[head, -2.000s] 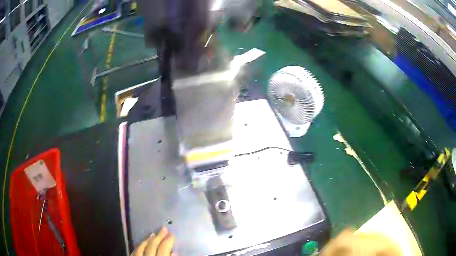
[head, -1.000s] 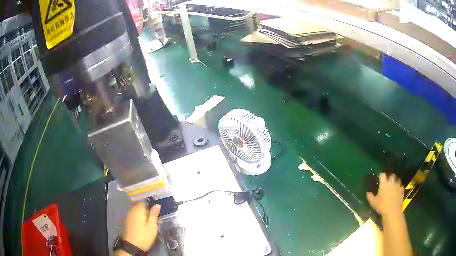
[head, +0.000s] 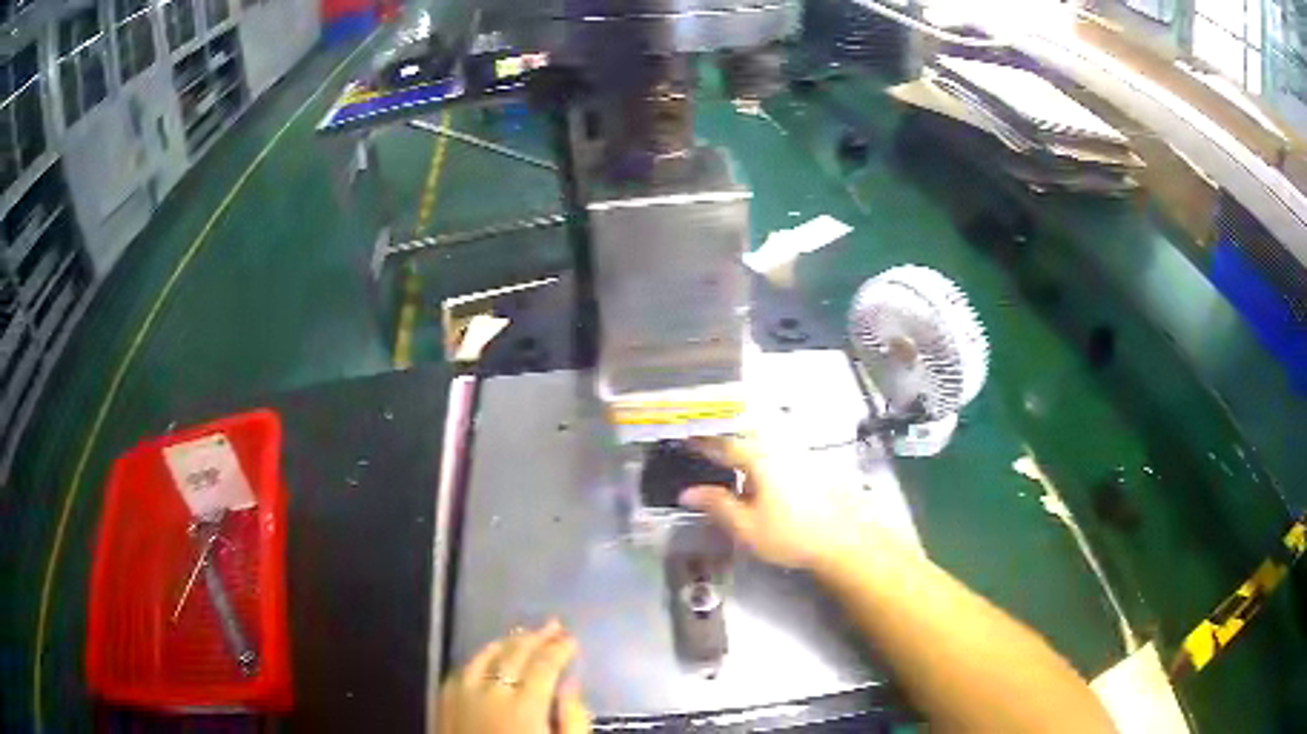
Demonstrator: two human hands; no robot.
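Observation:
A black adapter housing point(head: 680, 478) sits at the nest under the large silver welding horn point(head: 669, 294). My right hand point(head: 757, 502) reaches in from the right with its fingers on the housing's right side. A thin cord runs right from there towards the fan. The dark clamp bar with its round ring point(head: 700, 599) lies in front of the nest. My left hand point(head: 513, 685) rests at the front left edge of the silver base plate point(head: 538, 502), holding nothing, partly cut off by the lower edge.
A red basket point(head: 122, 602) with a paper tag and tools stands on the dark bench top at left. A white fan point(head: 919, 344) stands beside the plate. The green conveyor point(head: 1061, 330), hazard tape point(head: 1244, 595) and a pale sheet point(head: 1142, 696) are at right.
The view has swung back left. My right hand has moved from over the conveyor to the housing under the horn. My left hand has left the housing for the plate's front left edge.

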